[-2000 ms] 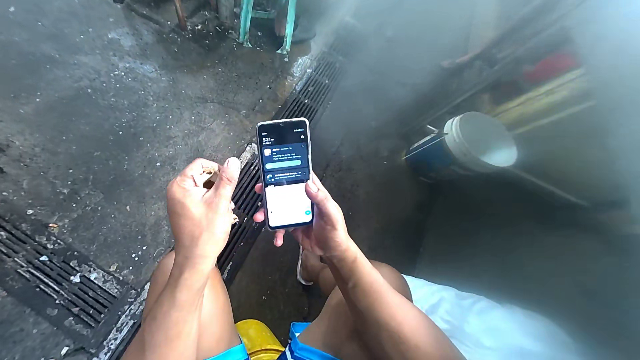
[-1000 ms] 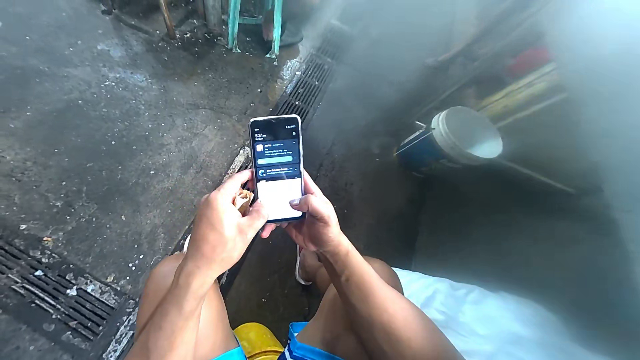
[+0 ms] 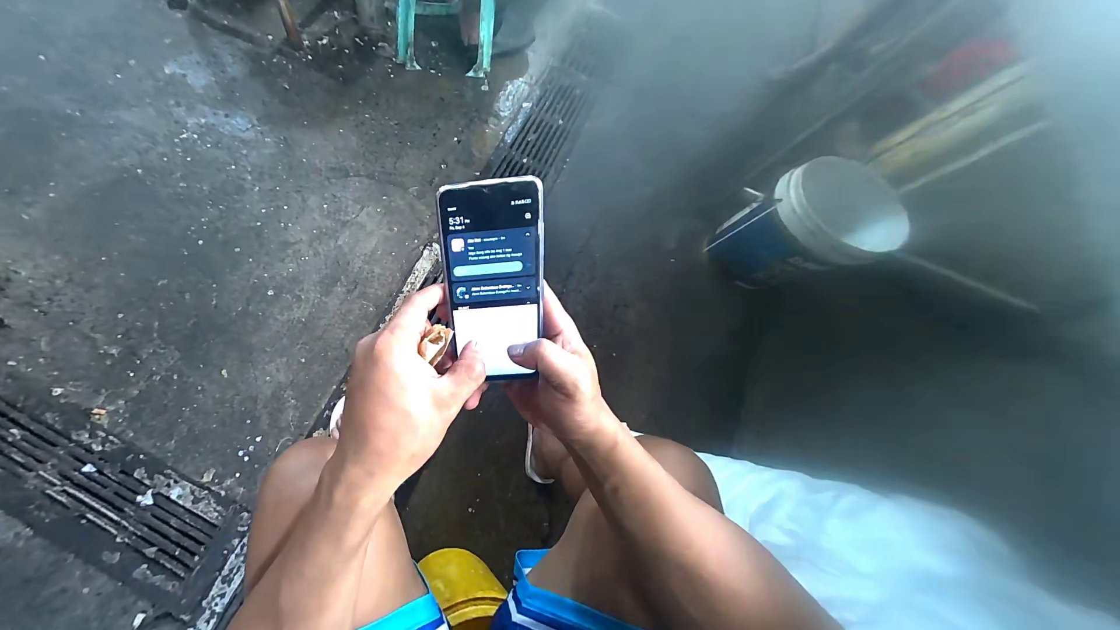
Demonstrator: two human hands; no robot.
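A smartphone (image 3: 492,271) is upright between my hands, its lit screen facing me, with dark message panels above and a white keyboard area below. My left hand (image 3: 398,385) grips its lower left side, thumb over the lower screen. Tucked in the same hand's curled fingers is a small brown and whitish object (image 3: 434,345), partly hidden, which I cannot identify. My right hand (image 3: 560,376) holds the phone's lower right side from behind, with the thumb on the lower part of the screen.
A blue and white plastic bucket (image 3: 844,210) lies tilted at the right, in haze. Slotted drain grates (image 3: 547,122) run along the wet floor, one more at lower left. Teal stool legs (image 3: 405,35) stand at the top. White sheeting (image 3: 831,534) is beside my right leg; something yellow (image 3: 464,582) is between my thighs.
Two seconds ago my left hand was apart from the phone at its left; it has moved right and now holds it too. The right thumb has moved inward over the lower screen.
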